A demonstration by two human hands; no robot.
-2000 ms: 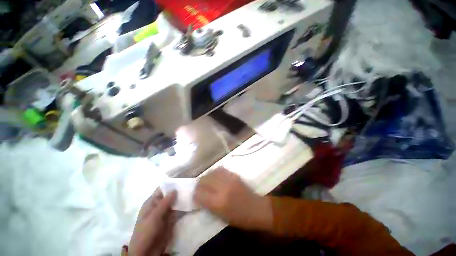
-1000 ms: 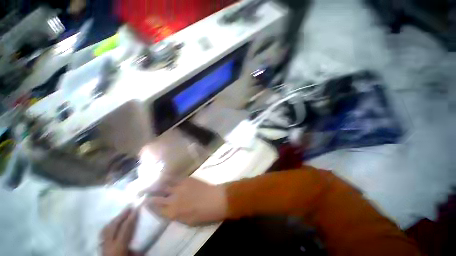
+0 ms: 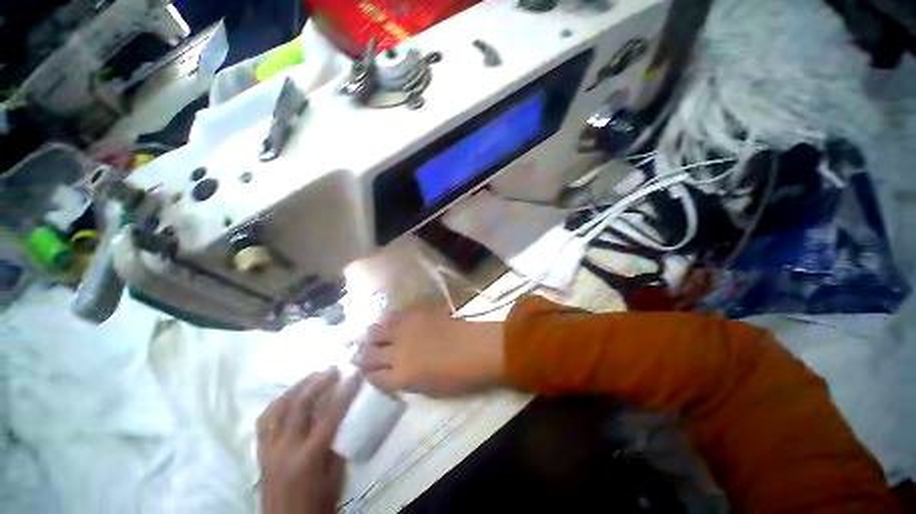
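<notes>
A small white fabric piece (image 3: 370,422) lies between my hands just in front of the sewing machine's needle area, under the bright lamp. My right hand (image 3: 427,351) presses on its upper edge with bent fingers, close to the foot. My left hand (image 3: 301,432) holds its left edge with the fingertips. The presser foot and needle are lost in the lamp's glare. The white machine head (image 3: 311,206) with its blue-lit display (image 3: 480,151) stands behind my hands.
White garment fabric (image 3: 80,402) is heaped at left. A bin with neon green cones (image 3: 48,246) stands at far left. A white elastic bundle (image 3: 743,80), loose strips and a dark blue bag (image 3: 804,261) lie at right. A red packet (image 3: 392,22) is behind the machine.
The view swung away and back. My right hand has moved up nearer the lamp-lit needle area. The fabric piece now hangs lower between my hands, angled toward me.
</notes>
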